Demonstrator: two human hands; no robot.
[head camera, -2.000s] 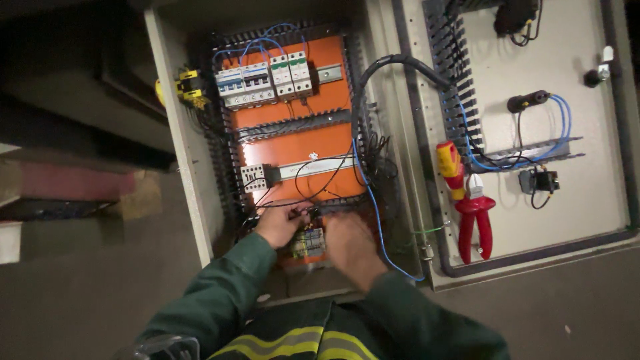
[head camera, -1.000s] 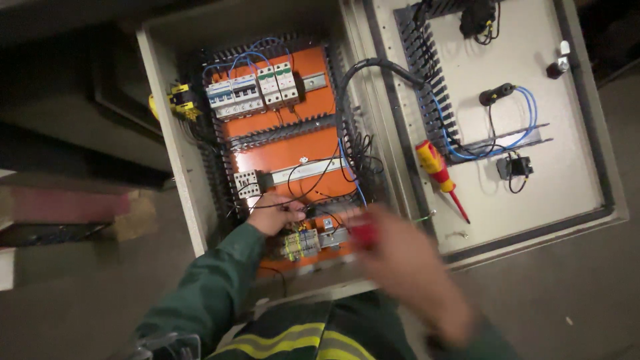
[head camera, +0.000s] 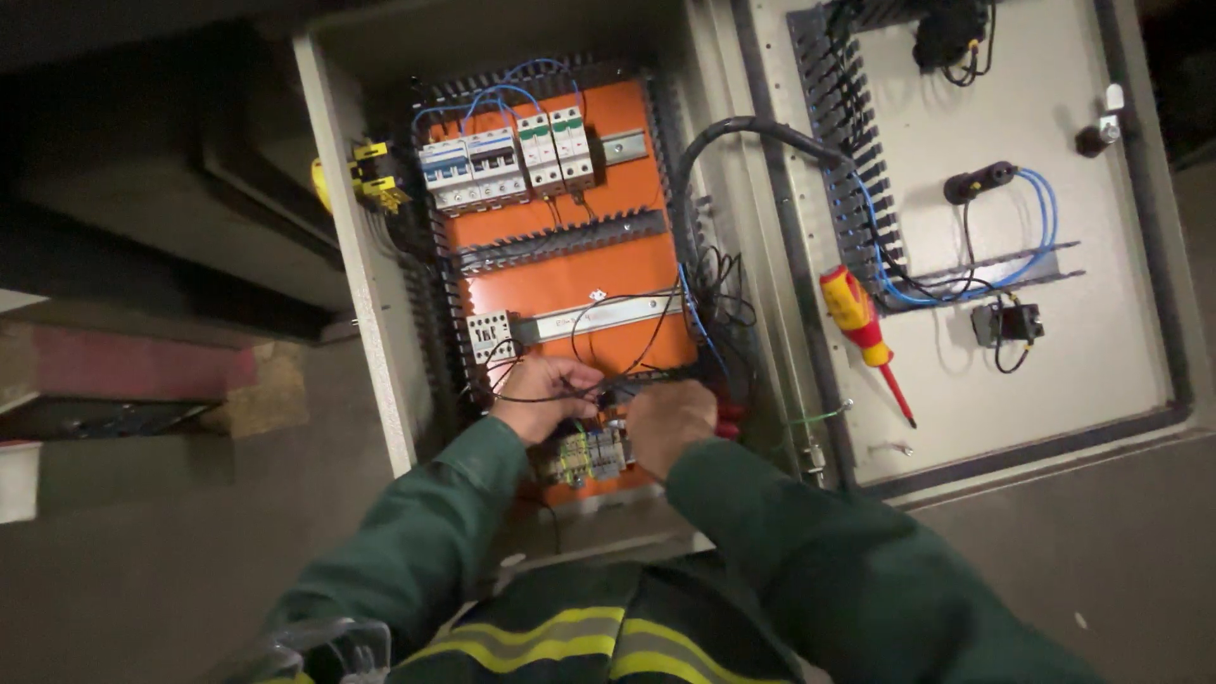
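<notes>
Inside an open electrical enclosure, my left hand (head camera: 548, 397) pinches a thin black wire (head camera: 532, 400) above the terminal blocks (head camera: 594, 454). My right hand (head camera: 673, 423) is closed around a red-handled tool (head camera: 729, 421), most of it hidden by the hand; its working end cannot be seen clearly. Both hands are close together at the lower slotted wiring duct. Miniature circuit breakers (head camera: 472, 169) sit on the upper DIN rail, with blue wires looping above them. A contactor (head camera: 491, 336) is at the left end of the middle rail (head camera: 603, 316).
On the open door (head camera: 1045, 380) at right lies a red and yellow screwdriver (head camera: 860, 316). A thick black cable bundle (head camera: 750, 126) crosses the hinge side. Loose black wires (head camera: 727, 285) hang at the enclosure's right. A yellow and black device (head camera: 375, 179) is on the left wall.
Red-handled pliers lay on the door beside the screwdriver two seconds ago and are gone from there. My right hand has moved left, back beside my left hand, with a red-handled tool.
</notes>
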